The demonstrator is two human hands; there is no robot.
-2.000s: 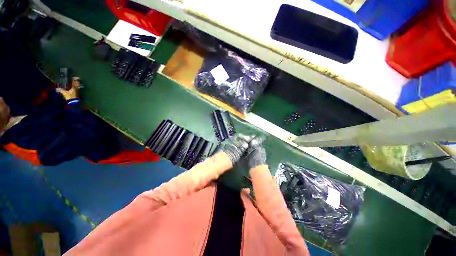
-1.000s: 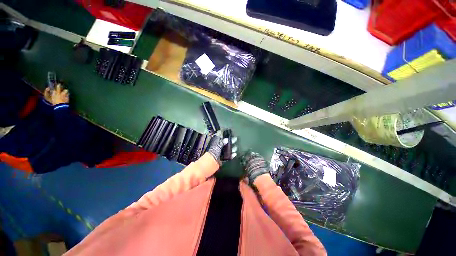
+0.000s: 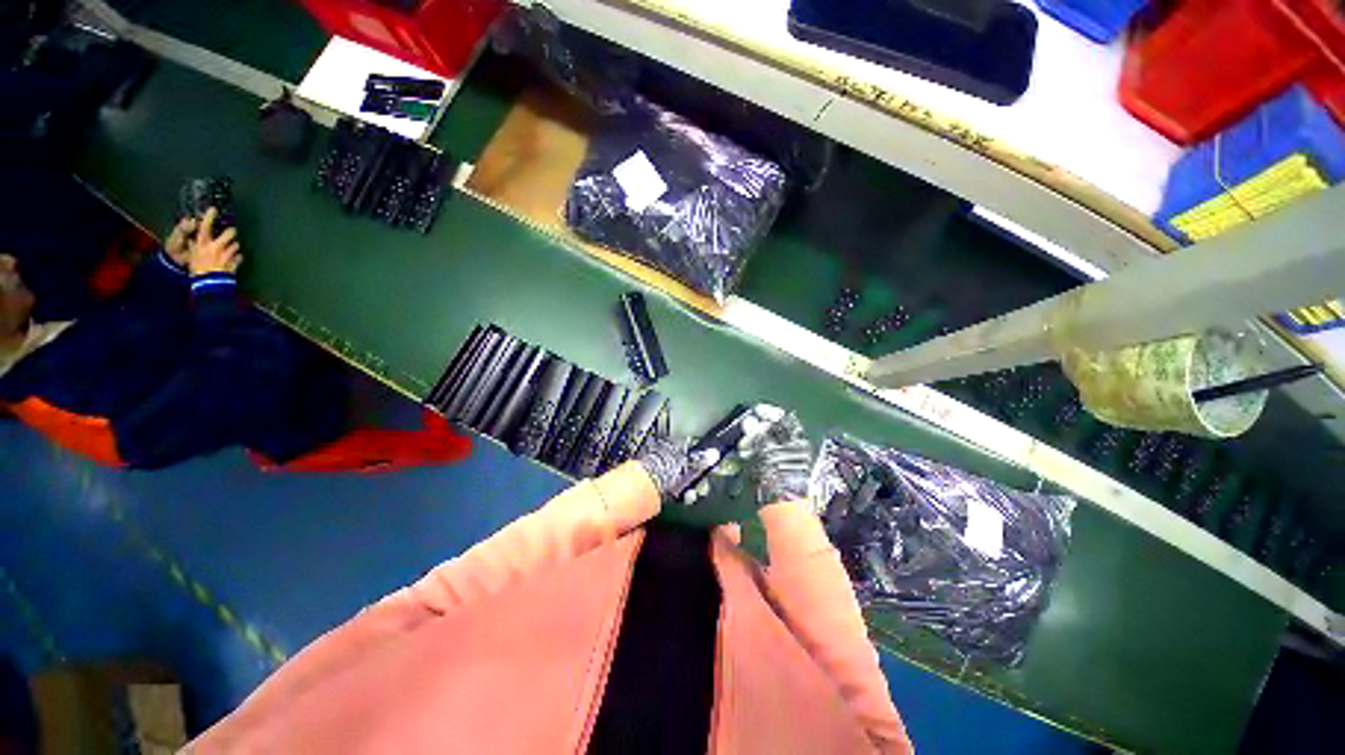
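Observation:
My left hand (image 3: 682, 466), in a grey knit glove, holds a slim black housing (image 3: 720, 440) tilted over the green bench. My right hand (image 3: 779, 451), gloved alike, has its fingertips at the upper end of that housing; whether a small part is between them cannot be told. A row of several black housings (image 3: 539, 401) lies side by side left of my left hand. One more black housing (image 3: 642, 336) lies alone above the row. The open clear parts bag (image 3: 944, 543) with a white label and black pieces lies right of my right hand.
A second parts bag (image 3: 676, 196) rests on cardboard (image 3: 525, 155) beyond the bench strip. A slanted metal post (image 3: 1121, 303) and translucent cup (image 3: 1165, 387) stand at right. A neighbour's hands (image 3: 204, 244) work at far left. Grouped black units (image 3: 381, 174) lie near them.
My right hand has moved from beside the open bag to the housing in my left hand. The neighbour's two hands are now together. The view has shifted slightly.

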